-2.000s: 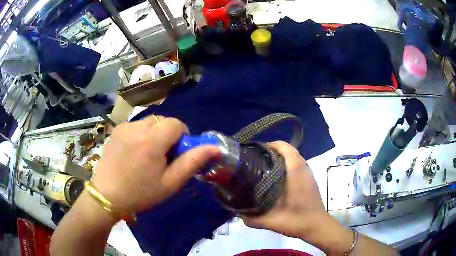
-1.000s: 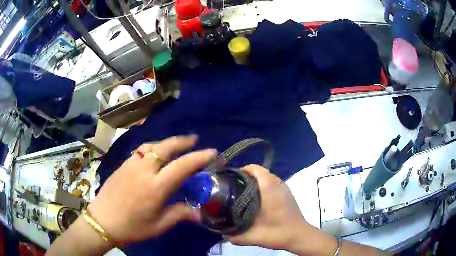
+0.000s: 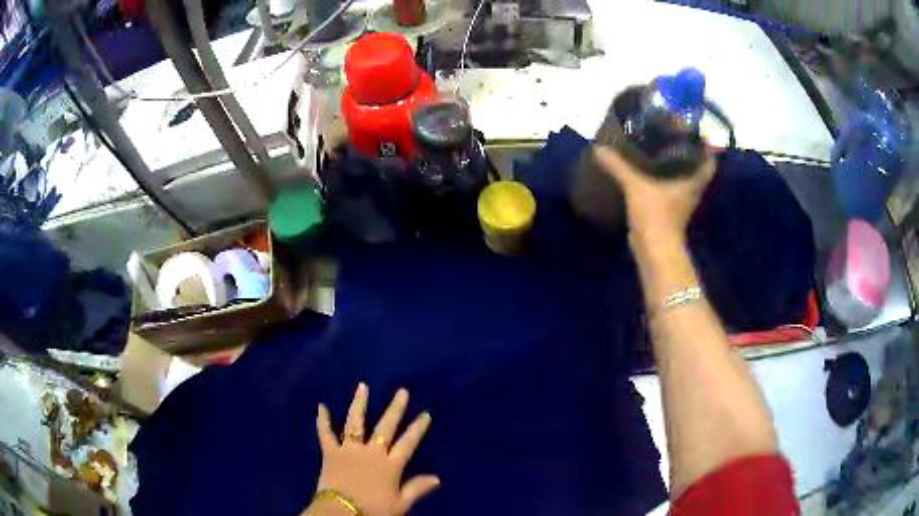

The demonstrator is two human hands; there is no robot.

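The dark drink bottle with a blue cap (image 3: 677, 121) is upright over the far side of the table, in front of the dark cloth pile. My right hand (image 3: 660, 191) is closed around its near side, with the arm stretched forward. A blurred brown part, perhaps its sleeve, shows left of the hand. Whether the bottle's base touches anything is hidden. The navy panels (image 3: 474, 343) lie spread over the table. My left hand (image 3: 371, 466) lies on them at the bottom, palm down, fingers spread, holding nothing.
A red-lidded container (image 3: 388, 91), a dark jar (image 3: 443, 136), a yellow-lidded jar (image 3: 506, 214) and a green lid (image 3: 296, 214) stand behind the cloth. A box of white rolls (image 3: 202, 320) is at left. A red basket edge (image 3: 776, 336) and a pink-topped container (image 3: 859, 270) are at right.
My right hand has carried the bottle forward and right. My left hand has left the cap and now rests on the cloth. The view has shifted toward the far side of the table.
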